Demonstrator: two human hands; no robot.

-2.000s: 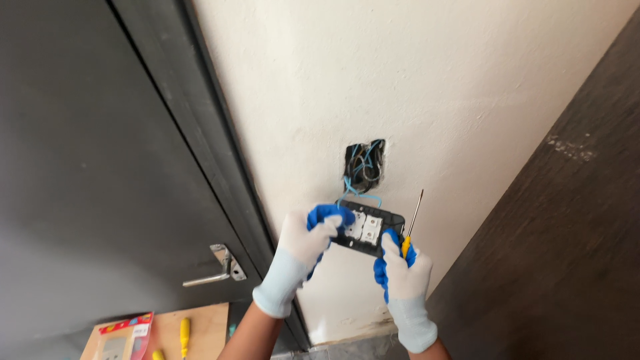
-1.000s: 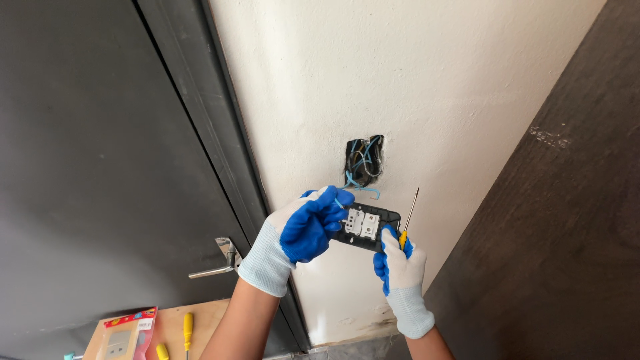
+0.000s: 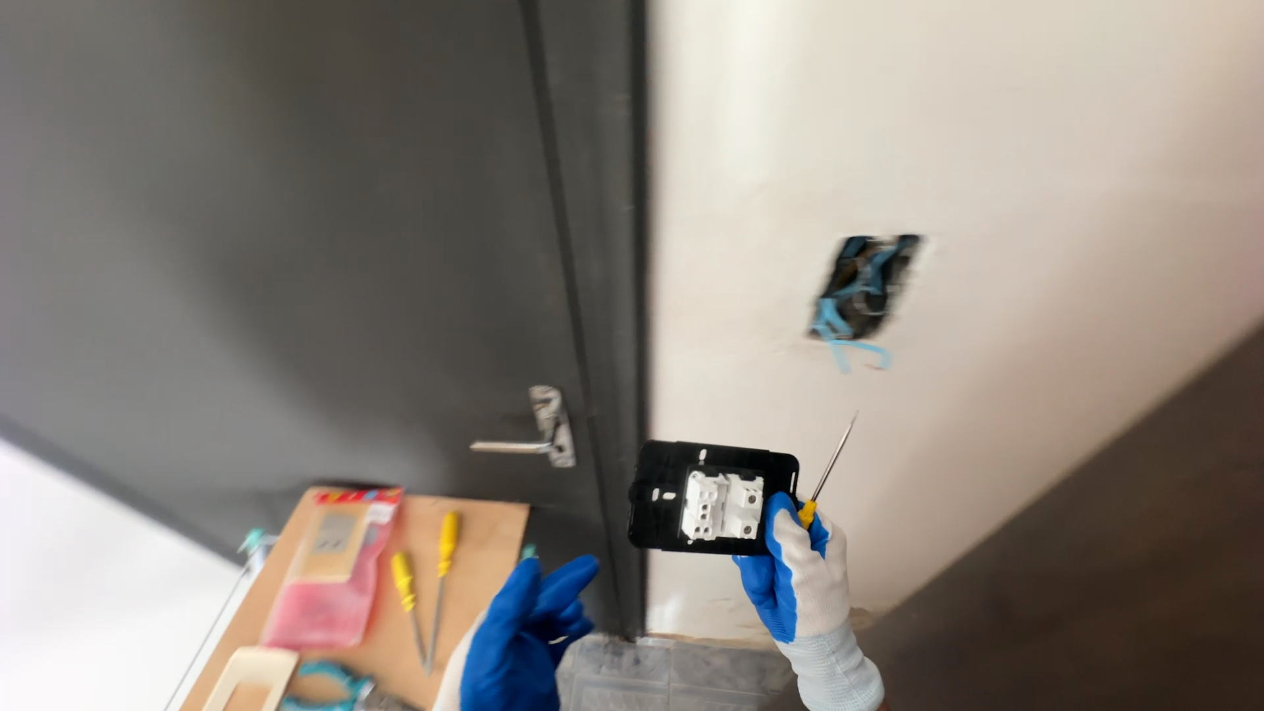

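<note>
My right hand (image 3: 800, 573), in a blue and white work glove, grips the right edge of a black switch mounting plate (image 3: 664, 518) fitted with white electrical modules (image 3: 726, 506). The same hand holds a screwdriver (image 3: 831, 469) with a yellow handle, its tip pointing up. My left hand (image 3: 518, 632), gloved alike, hangs over the wooden board's right side with fingers apart and holds nothing. Above the plate, blue wires (image 3: 834, 321) stick out of a recessed wall box (image 3: 869, 286) and do not touch the plate.
On a wooden board (image 3: 494, 523) at lower left lie two yellow-handled screwdrivers (image 3: 446, 543), a plastic packet (image 3: 336, 573), a cream frame (image 3: 255, 671) and teal-handled pliers (image 3: 331, 686). A dark door with a metal lever handle (image 3: 553, 430) is behind. A dark brown surface (image 3: 1106, 553) stands at right.
My left hand has let go of the plate and moved down beside the board. The plate, in my right hand, is now away from the wires. The view has swung left.
</note>
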